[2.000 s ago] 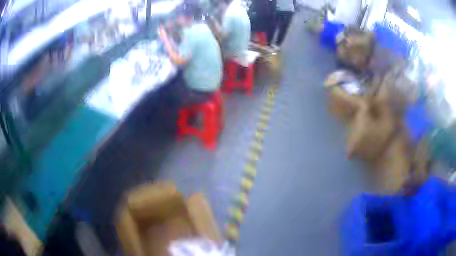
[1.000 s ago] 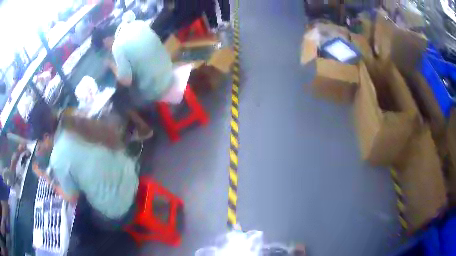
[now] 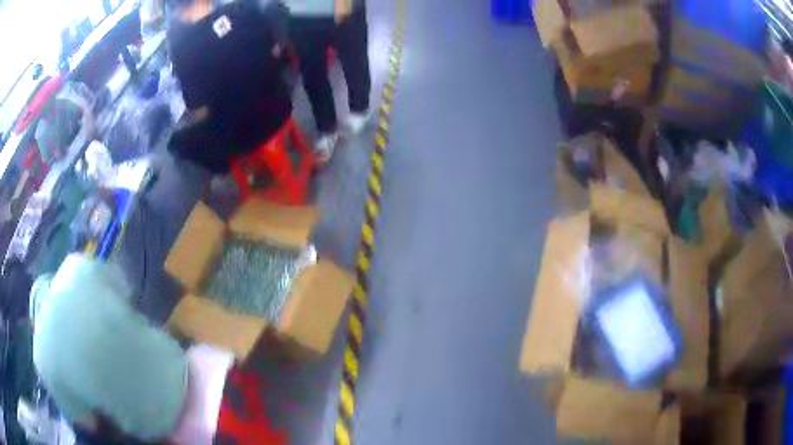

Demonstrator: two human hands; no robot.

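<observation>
Neither of my hands is in the picture. Nearest in front of me on the left, an open brown carton stands on the floor with its flaps spread. It holds a shiny, greenish-grey filling that is too blurred to name. At the lower right, another open carton has clear crinkly plastic and a dark-rimmed, white rectangular thing at its top.
A seated person in pale green is at the lower left. A person in black sits by a red stool, with a standing person behind. Yellow-black tape runs along the grey floor. More cartons line the right.
The view has moved forward along the aisle. The seated people and cartons have shifted nearer and lower. The whitish plastic seen at the bottom edge earlier is out of view.
</observation>
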